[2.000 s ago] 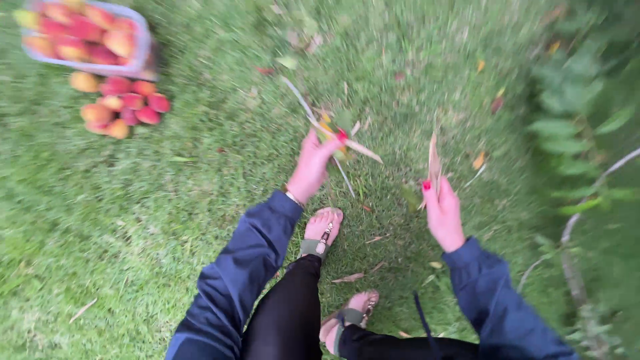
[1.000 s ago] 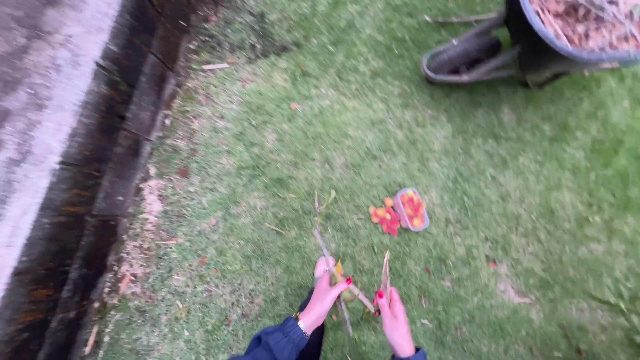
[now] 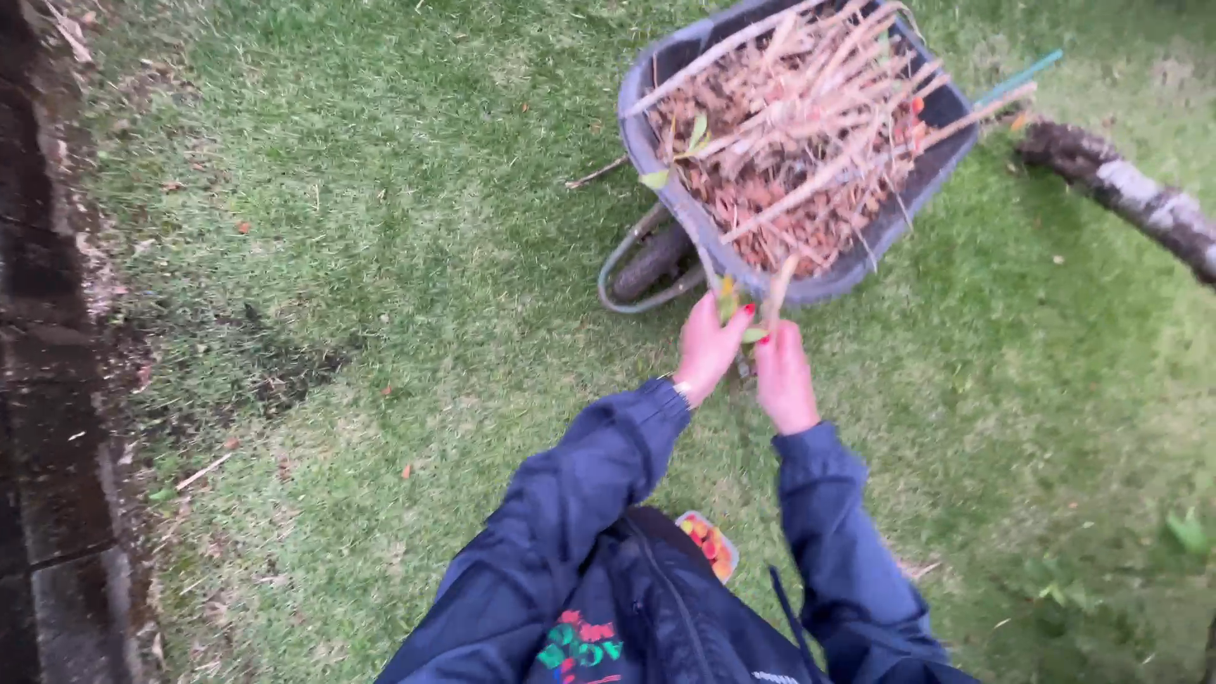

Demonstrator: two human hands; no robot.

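My left hand (image 3: 708, 347) is closed on a thin twig with green and yellow leaves (image 3: 729, 299), at the near rim of a wheelbarrow (image 3: 692, 220). Close beside it on the right, my right hand (image 3: 787, 375) grips a pale piece of dry stalk (image 3: 779, 288) that points up toward the barrow. The barrow's tub holds brown dry debris and many cut sticks (image 3: 807, 123). Partly hidden by my jacket, a clear plastic tub of orange and red fruit (image 3: 708, 543) sits on the grass below my hands.
The barrow's wheel (image 3: 655, 261) rests on the lawn. A thick, bark-covered log (image 3: 1130, 190) lies at the right. Dark edging blocks (image 3: 62, 427) run down the left side. A green rod (image 3: 1021, 76) sticks out past the barrow's far right rim.
My hands have come to the wheelbarrow, which stood farther off at the upper right one second ago. Both still hold plant pieces. The view has shifted greatly.
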